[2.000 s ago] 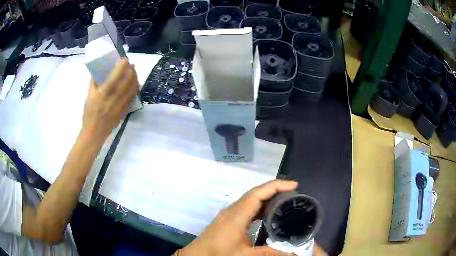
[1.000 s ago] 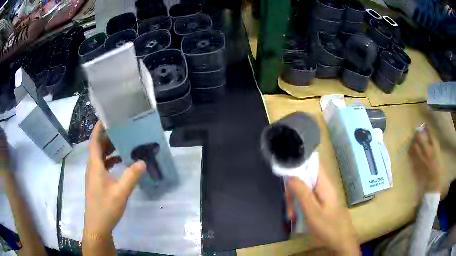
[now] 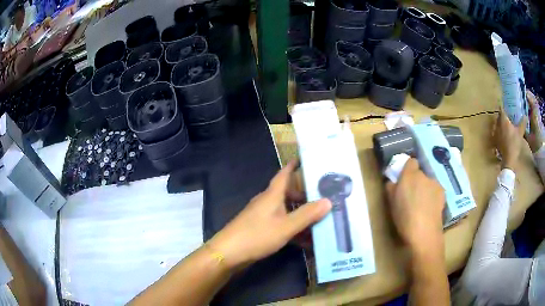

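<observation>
My left hand (image 3: 287,209) holds a light blue and white retail box (image 3: 342,233) upright by its left side, its top flap open and a fan picture on the front. My right hand (image 3: 415,194) is around the handle of a dark grey handheld fan (image 3: 395,143) with a whitish wrap (image 3: 397,167) at its neck. The fan lies at the left side of another light blue box (image 3: 445,173) on the tan bench. A second dark grey fan head (image 3: 454,137) shows behind that box. My right fingers are partly hidden from view.
Stacks of dark plastic housings (image 3: 200,86) stand on the black mat beside small black parts (image 3: 104,155) and a white foam sheet (image 3: 131,239). A green post (image 3: 272,60) rises between benches. More housings (image 3: 431,80) stand behind. Another person's hands (image 3: 513,134) hold a box at right.
My left hand has carried its box right, from over the foam sheet to the tan bench. My right hand has moved the fan right, beside the other box. The view has turned right.
</observation>
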